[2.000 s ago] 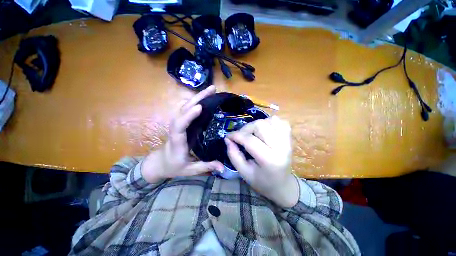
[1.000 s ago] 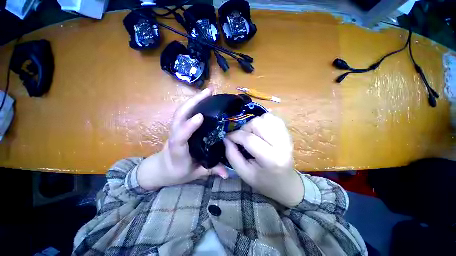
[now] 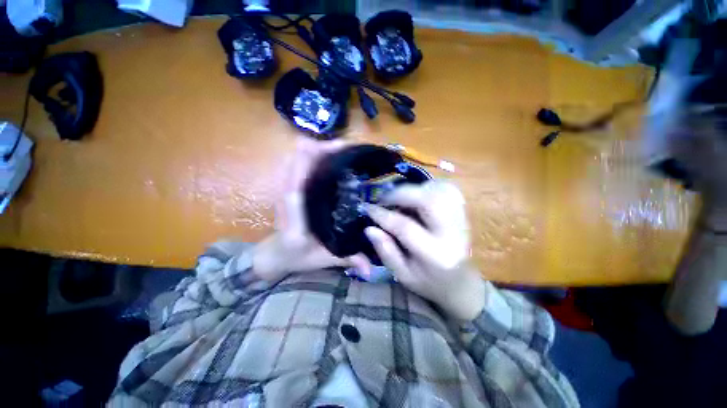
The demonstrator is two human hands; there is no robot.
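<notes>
A black camera front module (image 3: 339, 171) with a board and thin coloured wires inside is held just above the bench in front of me. My left hand (image 3: 295, 211), blurred, is wrapped around its left side and underside. My right hand (image 3: 426, 235) is at its right side, with thumb and fingertips together inside the open module. What the fingertips pinch is hidden. A little white of a part beneath shows below the module. A slim yellow-orange tool (image 3: 424, 158) with a white end lies on the bench just behind the module.
Several small black modules (image 3: 312, 109) with black cables stand at the back of the orange bench (image 3: 159, 183). A coiled black cable (image 3: 72, 96) lies at the left. White housings are at the left edge. Another person's blurred arm (image 3: 697, 279) reaches in at right, over black connectors (image 3: 548, 118).
Another person's hand and arm have entered at the right, with a blurred white object, over the black cable. The wearer's hands stay on the module, the left now blurred. The view has shifted slightly.
</notes>
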